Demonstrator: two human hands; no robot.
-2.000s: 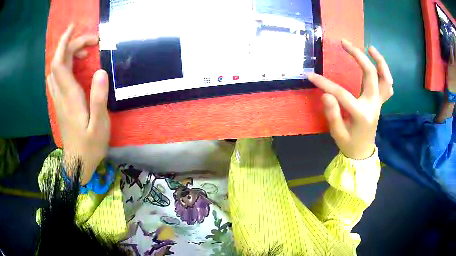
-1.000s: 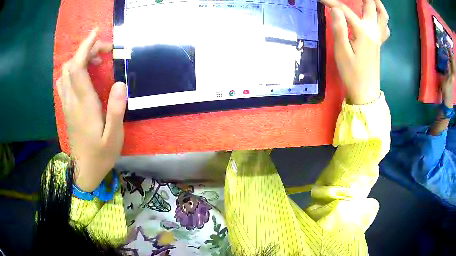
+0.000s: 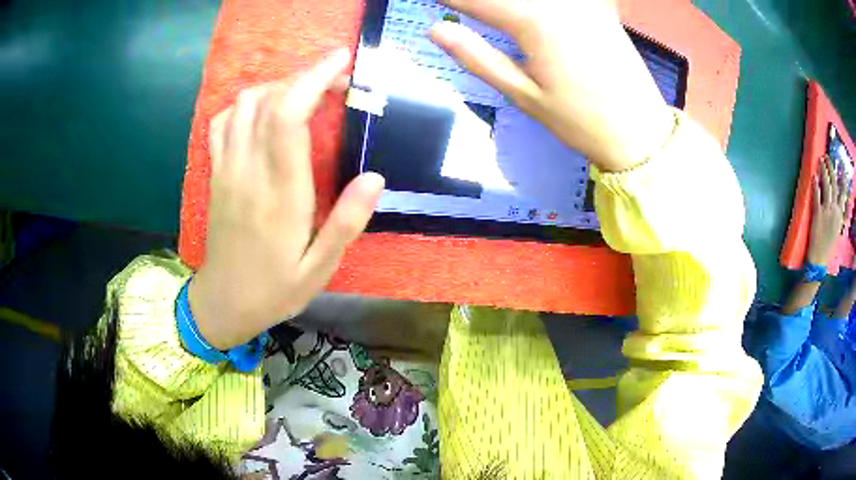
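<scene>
A tablet (image 3: 526, 173) with a black edge and a lit, glaring screen lies in an orange-red foam carrier (image 3: 488, 281). A dark window (image 3: 408, 145) shows at the screen's lower left. A pale tape tab (image 3: 366, 98) is at the tablet's left edge. My left hand (image 3: 272, 187) rests at the carrier's left side, thumb over the tablet's lower left edge, fingers spread, holding nothing. My right hand (image 3: 563, 80) is over the upper screen, fingers apart and partly cut off by the top edge. Whether its fingertips touch the glass is unclear.
The carrier lies on a shiny green surface (image 3: 103, 122). At the far right, another person's hand (image 3: 826, 216) is on a tablet in a second orange-red carrier (image 3: 801, 216). That person wears a blue sleeve. A printed garment (image 3: 375, 403) is on my lap.
My right hand has moved left from the tablet's right side to over the upper screen. The tablet and carrier appear shifted right and tilted in view. My left hand also appears further right.
</scene>
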